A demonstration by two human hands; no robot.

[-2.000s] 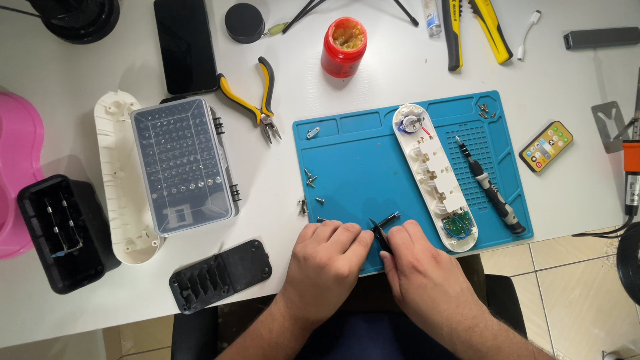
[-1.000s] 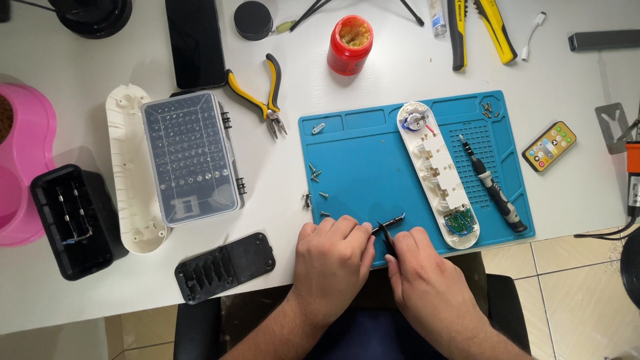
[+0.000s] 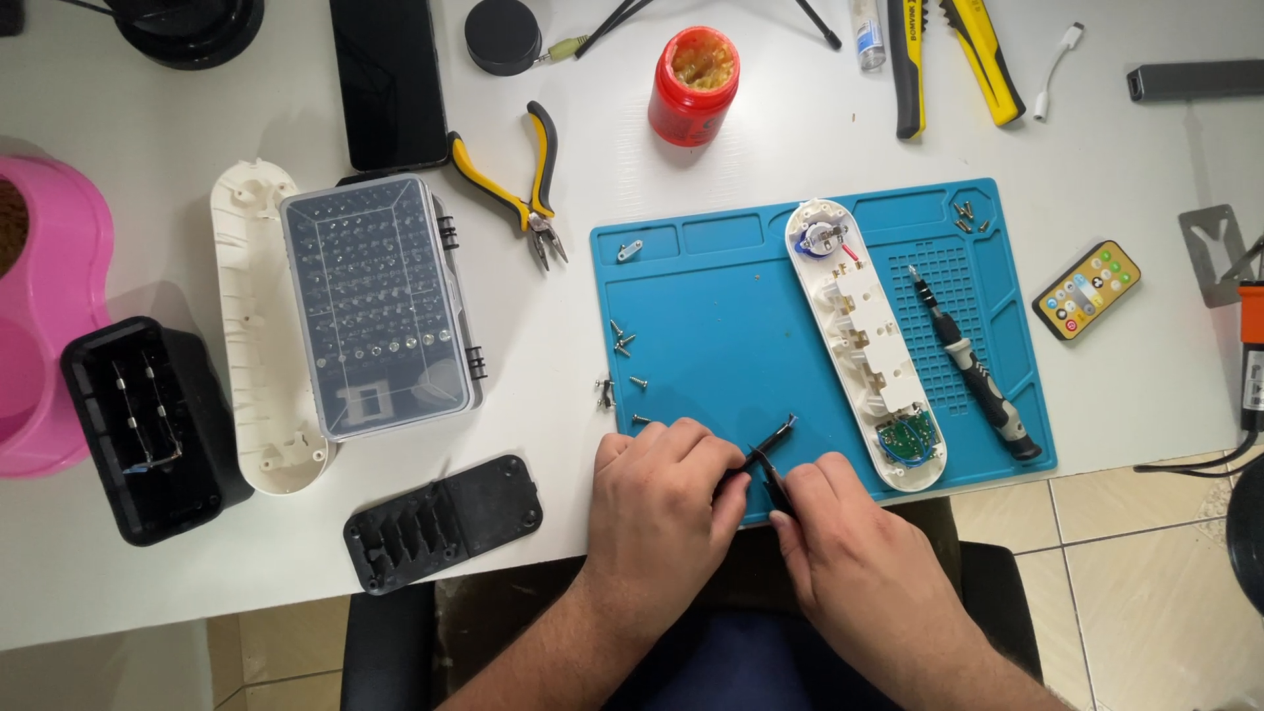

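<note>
At the lower edge of the blue work mat [image 3: 711, 326], my left hand [image 3: 671, 504] holds a thin black cable-like piece [image 3: 775, 437] that ends in a small metallic tip. My right hand [image 3: 854, 543] grips a slim dark tool [image 3: 773, 482], its kind unclear, whose tip touches or crosses the black piece. Right of them lies an open white plastic housing [image 3: 869, 346] with a green circuit board [image 3: 907, 437] at its lower end. A precision screwdriver [image 3: 973, 365] rests beside it on the mat. Small screws [image 3: 622, 339] lie along the mat's left side.
Left of the mat are a clear-lidded bit case [image 3: 380, 306] on a white shell [image 3: 262, 395], a black battery holder [image 3: 444, 523], a black box [image 3: 148, 430] and pliers [image 3: 533, 212]. A red jar [image 3: 694, 89] stands behind the mat. A small remote [image 3: 1086, 289] lies to its right.
Both hands stay together at the mat's lower edge, and the black piece is still held. Its visible end now points more steeply up and right. The view has shifted slightly.
</note>
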